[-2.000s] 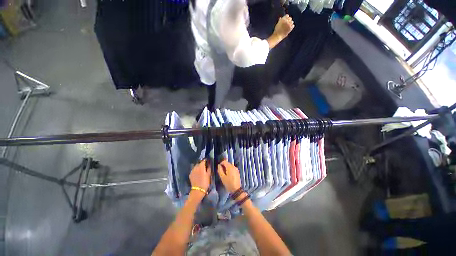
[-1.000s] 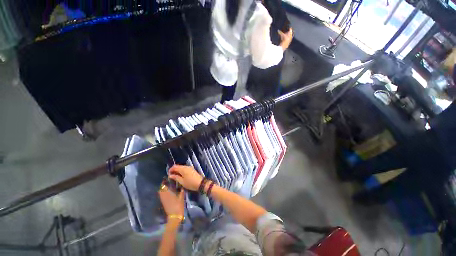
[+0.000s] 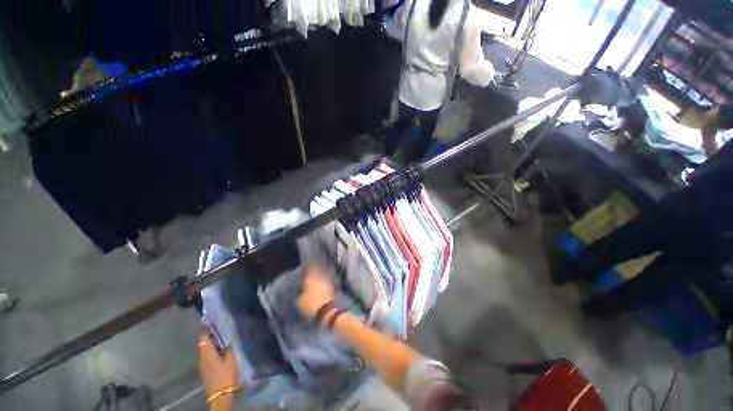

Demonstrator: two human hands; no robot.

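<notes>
Light blue, grey-blue, white and red-striped garments (image 3: 394, 261) hang from black hangers on a long silver rail (image 3: 498, 130). Two groups hang toward the left, with a dark panel between them. My left hand (image 3: 217, 366), with a yellow bracelet, is low at the outer left edge of the leftmost garments (image 3: 241, 321); its grip is unclear. My right hand (image 3: 317, 294), with dark wristbands, is blurred in front of grey-blue garments near the middle of the row; whether it holds cloth cannot be told.
A person in a white top (image 3: 434, 60) stands beyond the rail. Dark garments hang on another rack (image 3: 185, 152) behind. At right are a worktable with white cloth (image 3: 542, 116), another person in dark clothes (image 3: 667, 217) and blue bins. A red object (image 3: 563, 389) lies at the lower right.
My hands, close together before, are now apart: left down at the outer edge, right toward the row's middle. Garments have spread, leaving gaps. The view has swung and the person beyond has moved away.
</notes>
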